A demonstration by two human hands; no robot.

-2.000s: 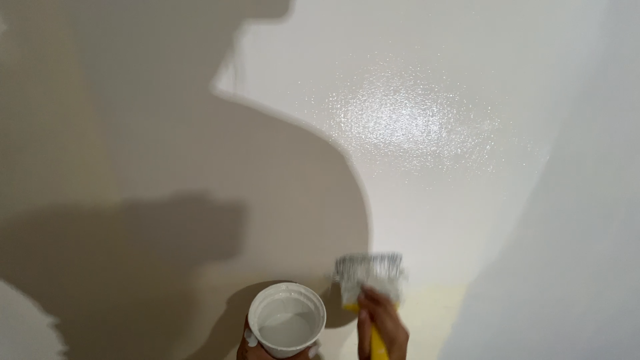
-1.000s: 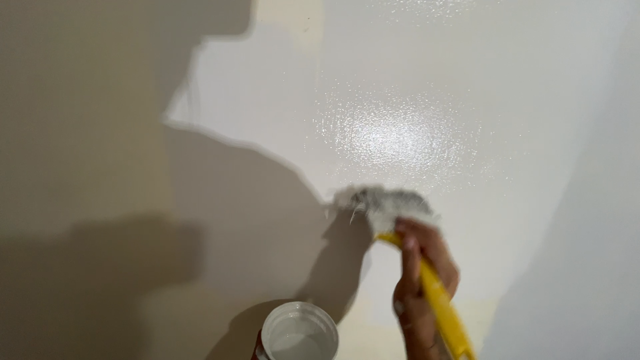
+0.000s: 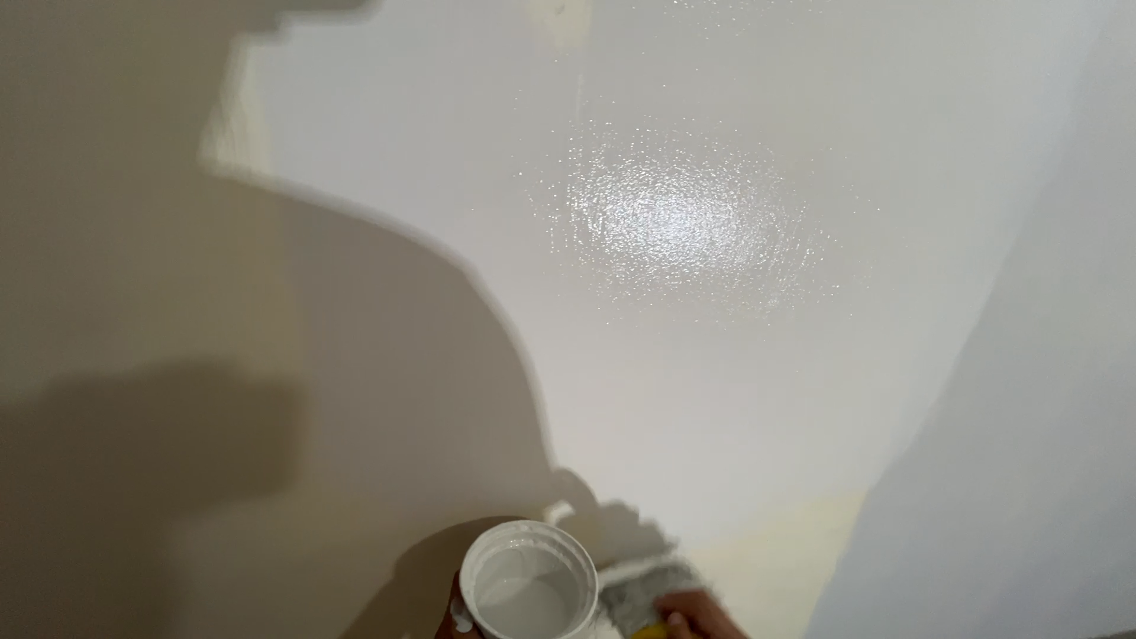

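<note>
At the bottom edge, my left hand [image 3: 458, 612] holds a round white tub [image 3: 529, 581] with white paint inside; only a little of that hand shows beside the tub's left side, with a white paint smear on it. Just right of the tub, my right hand [image 3: 697, 614] grips a wide paintbrush [image 3: 646, 587] with a yellow handle, mostly cut off by the frame's edge. The brush's grey-white bristles are blurred and lie close to the wall. Whether they touch the tub's rim cannot be told.
A wall [image 3: 710, 399] fills the view, its whitish paint glinting wet near the upper middle. Cream patches show at lower right and top. Dark shadows fall across the left side, and a greyer area spans the right.
The brush and my right hand have moved down from the wall to beside the tub. The tub, lower in the frame a second ago, shows more fully now.
</note>
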